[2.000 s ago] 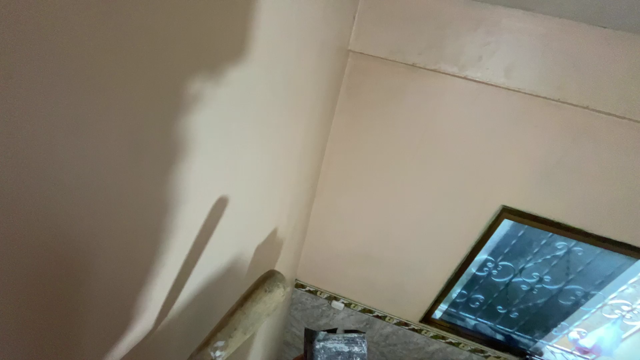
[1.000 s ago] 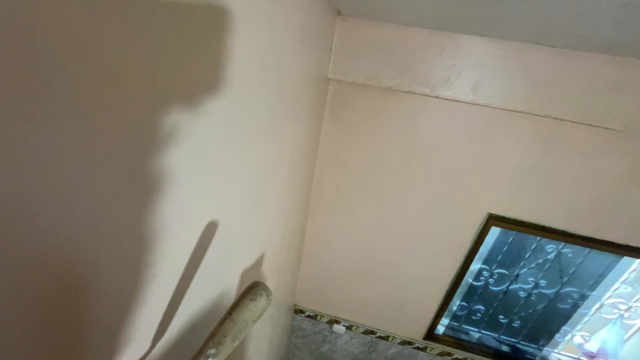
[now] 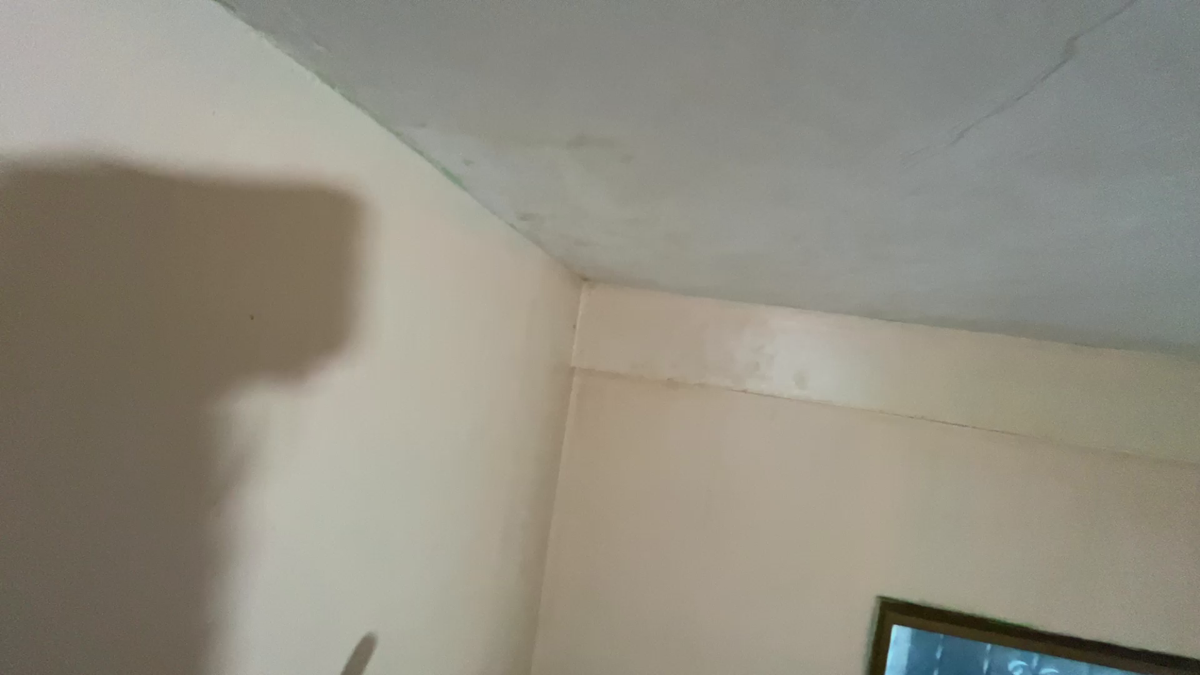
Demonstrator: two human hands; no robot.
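Observation:
Neither my left hand nor my right hand shows in the head view, and whatever they hold is out of sight. A painted wall [image 3: 422, 422] fills the left side, with a large dark shadow [image 3: 112, 375] cast on it. Low on the same wall lies the tip of a thin shadow [image 3: 361, 653]. The grey ceiling [image 3: 750, 169] spans the top, with a crack [image 3: 1022, 94] at the upper right.
The far wall [image 3: 731, 525] meets the left wall in a corner. A raised band [image 3: 937, 375] runs along its top under the ceiling. At the bottom right is the brown frame [image 3: 984, 626] of a window with metalwork behind its pane.
The view has tilted up, so more ceiling shows. The worn rod-like handle at the bottom of the earlier frames has left the view, as has the patterned tile border.

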